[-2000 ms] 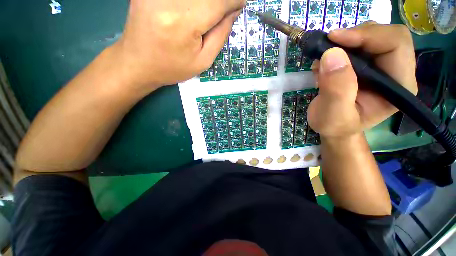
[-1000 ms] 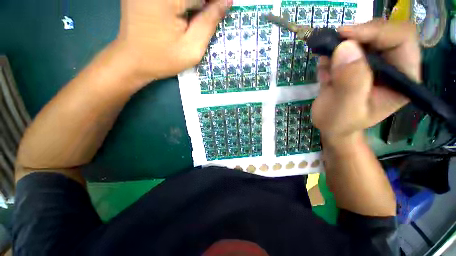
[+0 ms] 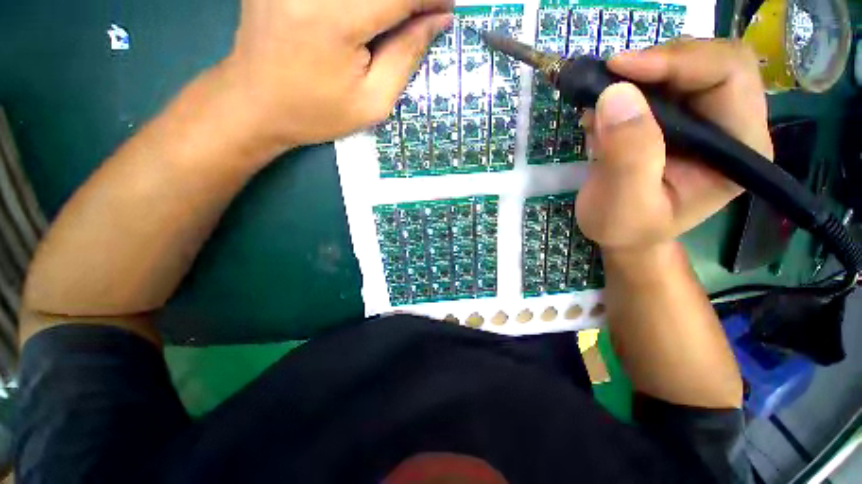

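Observation:
My right hand (image 3: 676,142) holds the black handle of a soldering iron (image 3: 605,83) like a pen. Its pointed tip is at the upper part of the upper left green circuit board panel (image 3: 449,113). The panels lie in a white tray (image 3: 444,185) with a row of round holes along its near edge. My left hand (image 3: 326,71) is over the panel's upper left, thumb and fingers pinched together close to the iron's tip. No solder wire can be made out between them. The hand hides part of the panel and tray.
A yellow round pot with silvery filling (image 3: 770,43) stands at the upper right. A dark flat phone (image 3: 777,194) and slim tools lie right of my hand. A white-blue scrap (image 3: 118,38) lies on the dark green mat (image 3: 274,236). Stacked sheets (image 3: 17,208) are at the left edge.
Compared with one second ago, the iron has shifted left, its tip nearer my left fingers. My left fingertips have moved slightly right. Two seconds ago the tray appeared a little higher in view.

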